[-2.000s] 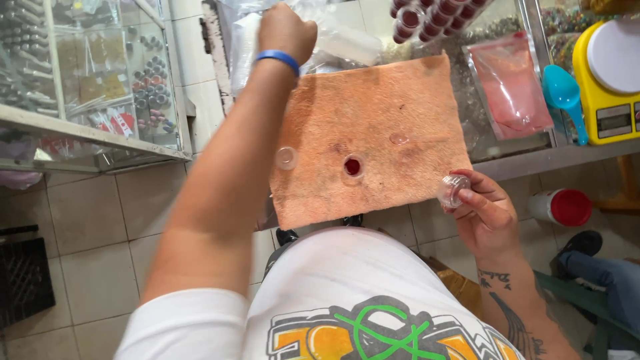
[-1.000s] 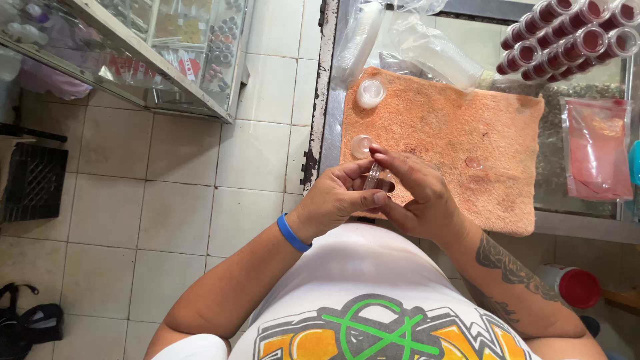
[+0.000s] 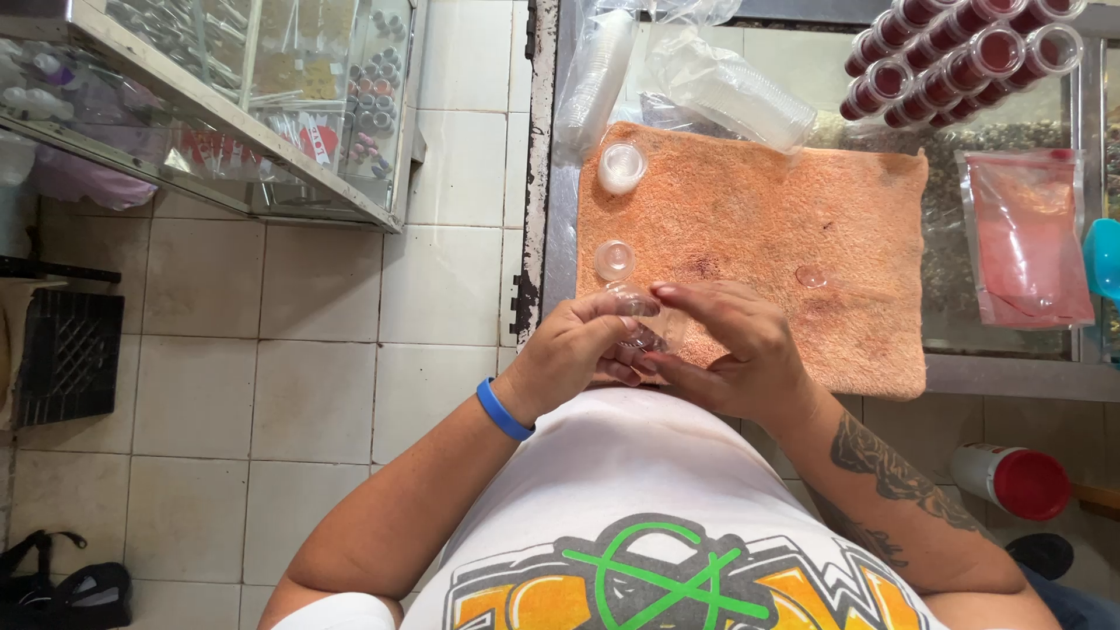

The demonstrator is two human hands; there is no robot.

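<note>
Near the left front edge of an orange towel (image 3: 752,210), my left hand (image 3: 582,337) holds small clear plastic cups or lids (image 3: 643,337) between thumb and fingers. My right hand (image 3: 739,346) is beside them, thumb and fingers spread around their right side; whether its fingertips touch the plastic is hard to tell. Just beyond my hands lies a clear round lid or cup (image 3: 615,260) on the towel. Farther back stands a small group of nested clear cups (image 3: 622,166). Another transparent disc (image 3: 811,276) lies flat at the towel's right. Reddish stains mark the cloth.
Bagged sleeves of clear cups (image 3: 735,96) lie behind the towel. Stacked cups of dark red contents (image 3: 962,61) stand at the back right, near a pouch of pink-red powder (image 3: 1028,236). A glass display case (image 3: 289,105) is at left; a red-lidded tub (image 3: 1031,483) is below right.
My left hand has come down from the bagged cups at the back to the towel's front. My right hand has moved beside it and since opened away from the plastic. The view has shifted left.
</note>
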